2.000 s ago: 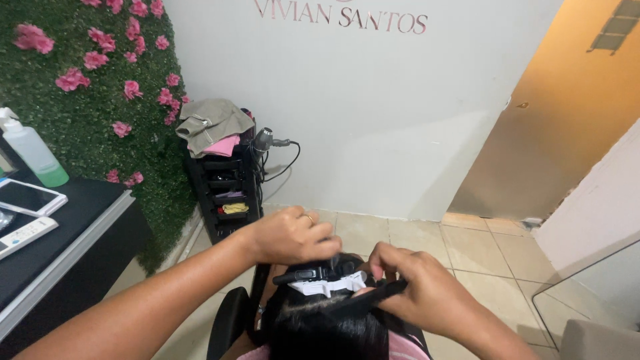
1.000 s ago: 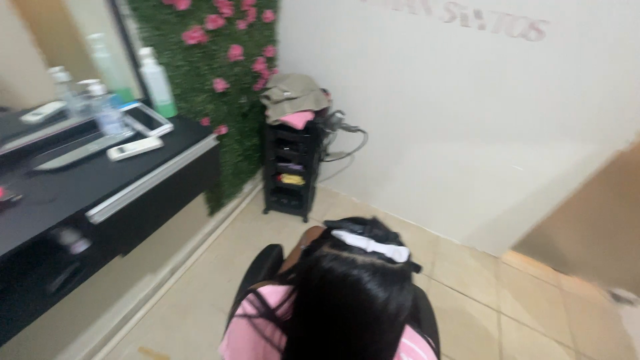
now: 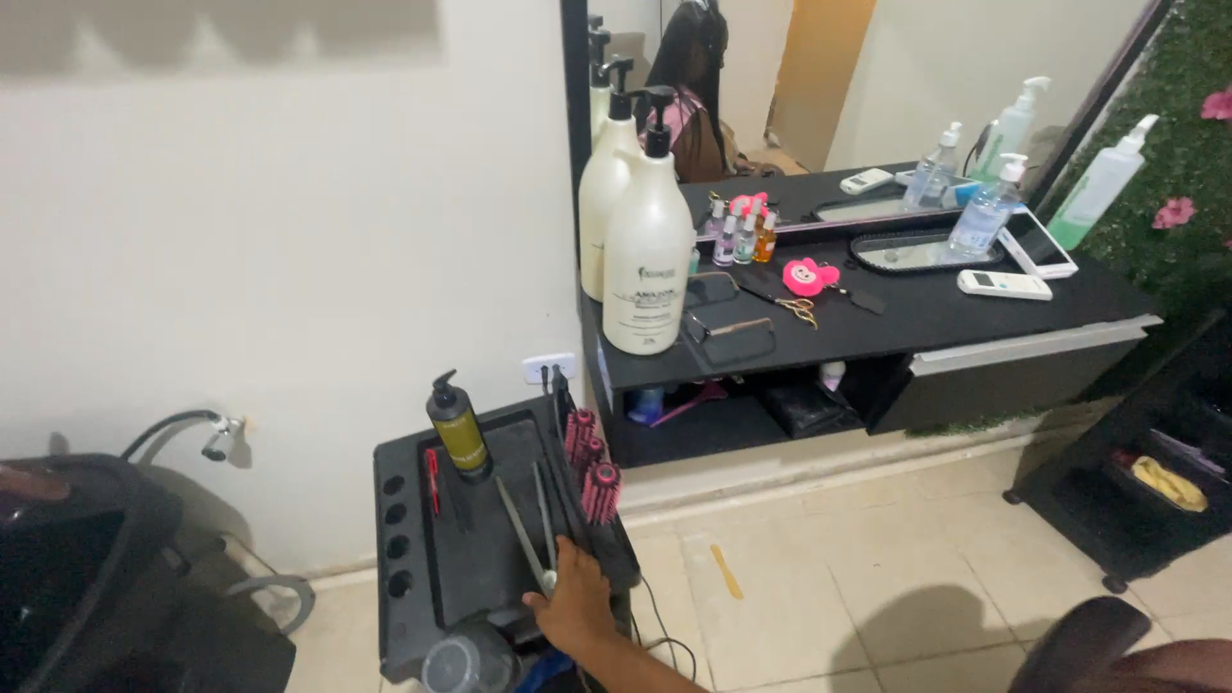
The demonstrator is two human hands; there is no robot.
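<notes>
My right hand [image 3: 577, 597] is over the near right part of a black salon trolley tray [image 3: 481, 587]. Its thumb and fingers lie apart around the hinge end of what looks like a hair straightener [image 3: 525, 534], whose two long arms are spread in a V; whether the hand grips it is unclear. Just right of the straightener stand pink round hairbrushes [image 3: 602, 491]. A pump bottle with a green-gold label [image 3: 457, 428] and a red slim item [image 3: 432, 481] are at the tray's far left. My left hand is out of view.
A black counter [image 3: 866, 332] holds a large white pump bottle [image 3: 647, 255], glasses [image 3: 731, 327], gold-handled scissors [image 3: 794, 306] and small bottles. A washbasin [image 3: 58, 539] is at left, a dark chair part [image 3: 1078, 645] at lower right. Cables hang beside the trolley.
The view has swung far left, from the seated person to the trolley and counter. Two seconds ago both hands were at the person's clipped hair; now my right hand is at the trolley.
</notes>
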